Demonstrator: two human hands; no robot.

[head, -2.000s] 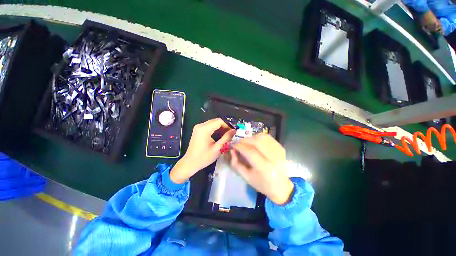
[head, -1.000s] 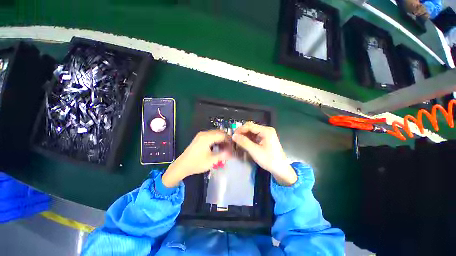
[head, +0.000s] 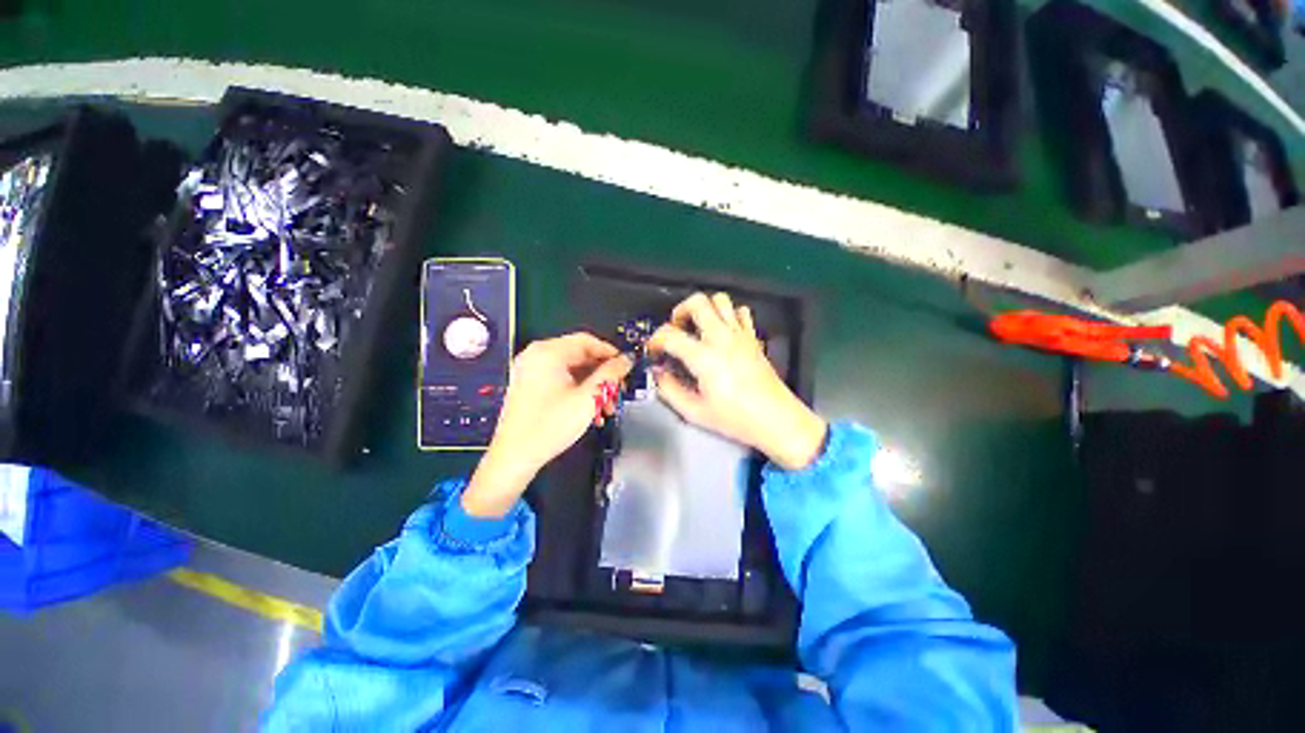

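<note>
An open tablet unit lies in a black foam tray in front of me, its silver-white area towards me. My left hand is at the upper left of the unit, thumb and fingertips pinched on a small dark part; something small and red shows at its fingers. My right hand is over the circuit end, its fingertips close to the same part. It covers most of the board. Whether the right fingers grip anything cannot be told.
A phone stands out left of the tray. Farther left is a black parts tray heaped with shiny strips. An orange-red air gun with coiled hose is at right. More trayed tablets lie beyond the white edge. A blue crate is lower left.
Both hands have moved to the board's upper left and their fingertips have come close together there. The teal spot on the board no longer shows. The whole view has shifted slightly.
</note>
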